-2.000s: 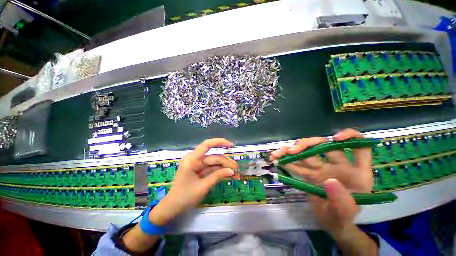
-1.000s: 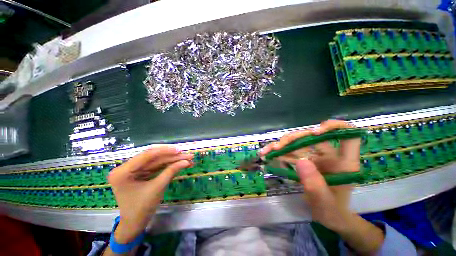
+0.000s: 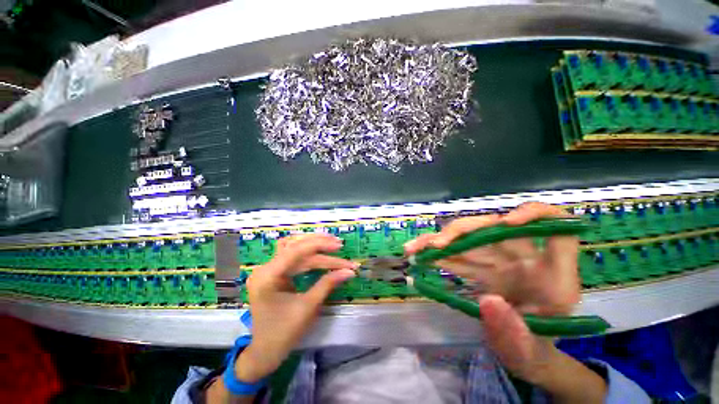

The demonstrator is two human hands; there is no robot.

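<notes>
My right hand (image 3: 512, 276) holds green-handled cutters (image 3: 504, 233) with the handles spread. Their short dark metal jaws (image 3: 386, 268) point left, close to my left fingertips. My left hand (image 3: 296, 292) has thumb and forefinger pinched together over the boards; a tiny part seems to be at the fingertips, too small and blurred to make out. A blue band (image 3: 240, 367) is on my left wrist. Green circuit board panels (image 3: 142, 256) lie in a long double row under both hands. A heap of shiny silver components (image 3: 363, 106) lies behind the boards.
Stacked board panels (image 3: 646, 102) lie at the right. White and dark connector blocks (image 3: 165, 185) stand left of the heap, beside thin clear strips. A translucent tray or bag (image 3: 31, 177) is at the far left. A grey-brown gap piece (image 3: 227, 264) divides the panels. Clear bags (image 3: 79, 75) sit on the rear ledge.
Compared with one second ago, my left hand has moved right towards the jaws, and its fingertips are close to them again. The cutters stay in my right hand. The camera view has shifted slightly.
</notes>
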